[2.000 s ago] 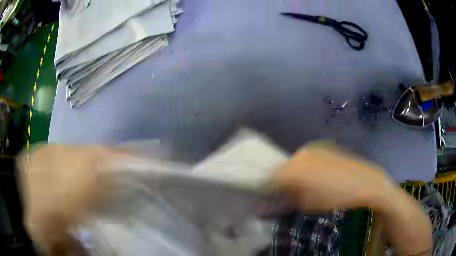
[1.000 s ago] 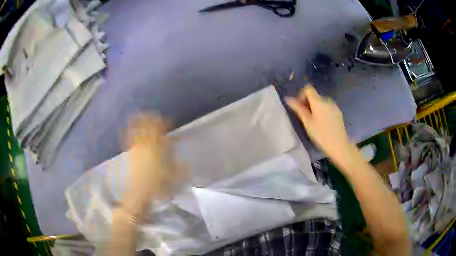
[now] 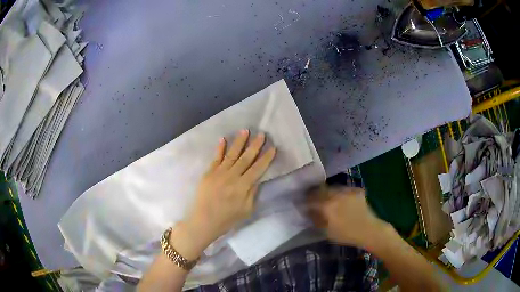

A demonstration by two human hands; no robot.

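A light grey garment panel (image 3: 154, 165) lies across the near part of the blue-grey table, its pointed corner away from me. A whiter pocket bag (image 3: 268, 236) shows at its near side by my checked clothing. My left hand (image 3: 231, 185) lies flat on the panel with its fingers spread, holding nothing. My right hand (image 3: 339, 214) is blurred at the panel's near right edge; whether it grips the cloth cannot be told.
A stack of panels (image 3: 45, 74) lies at the table's far left. The steam iron (image 3: 427, 25) stands by the metal iron rest (image 3: 474, 48) at upper right. Dark lint is scattered near the panel's corner. Crumpled grey pieces (image 3: 484, 188) fill the yellow-railed basket at right.
The panel came down onto the table and now lies flatter. My left hand moved right and came to rest on it. My right hand moved nearer to me. The shears left the view.
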